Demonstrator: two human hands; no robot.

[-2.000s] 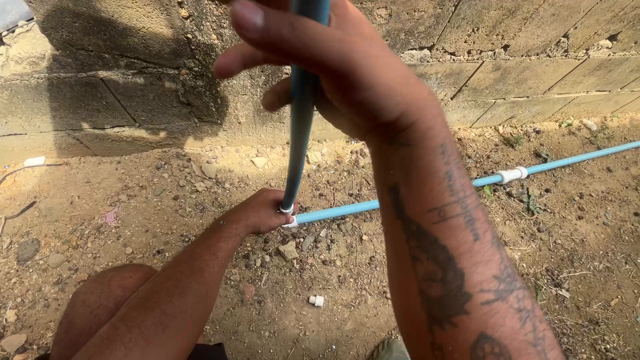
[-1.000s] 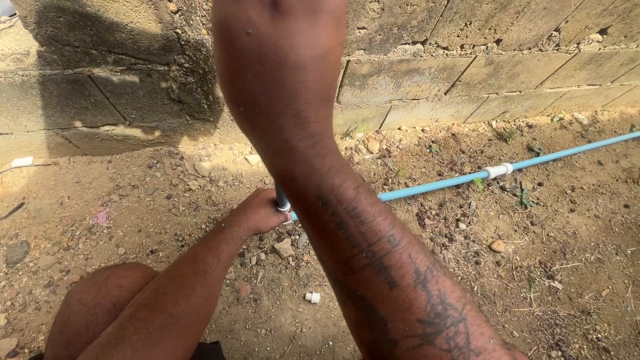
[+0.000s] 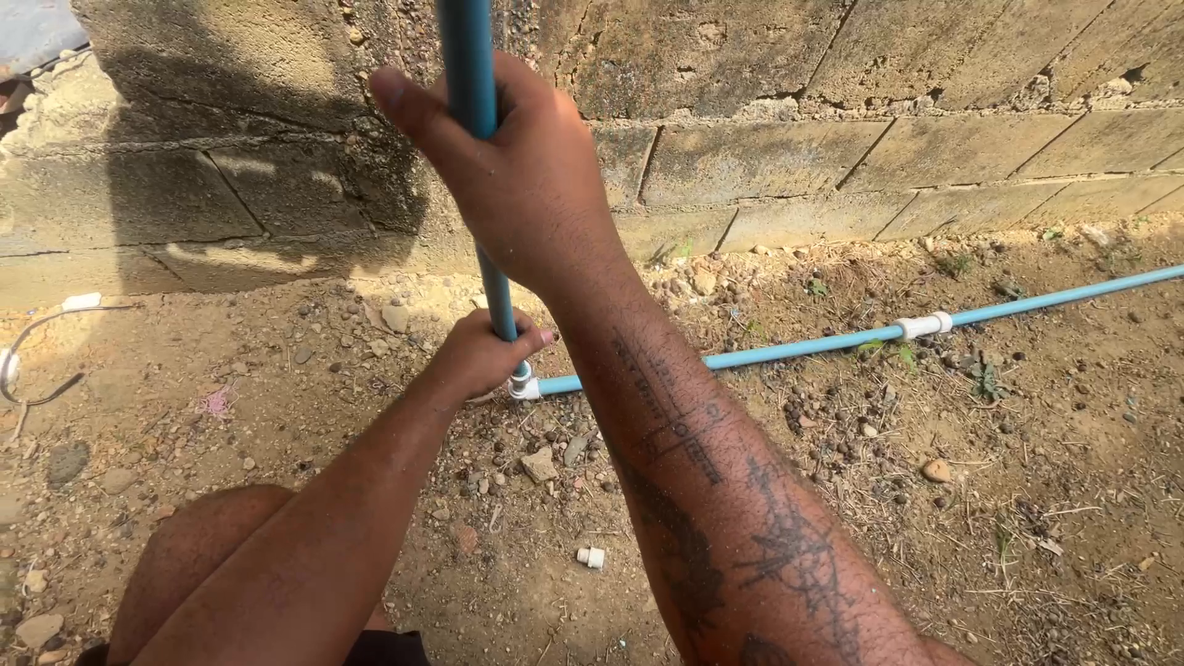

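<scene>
An upright blue plastic pipe [image 3: 497,294] rises from a white elbow fitting [image 3: 524,385] on the ground. My left hand [image 3: 486,351] grips this pipe just above the elbow. Higher up, my right hand [image 3: 532,166] is around the same pipe, its thumb at the pipe's left side. From the elbow a second blue pipe [image 3: 805,349] runs to the right along the ground, partly hidden behind my right forearm. A white coupling [image 3: 923,326] joins its lengths. One small white plastic fitting [image 3: 590,558] lies loose on the dirt between my forearms.
A concrete block wall [image 3: 758,162] stands behind the pipes. At the far left a thin dark strap or cable [image 3: 42,324] lies on the ground near white pieces. Stones, including a tan one [image 3: 936,471], and small weeds [image 3: 987,379] dot the dirt.
One second ago my right forearm hid most of the upright pipe; now my right hand is lower in view and around it. My left hand has stayed by the elbow.
</scene>
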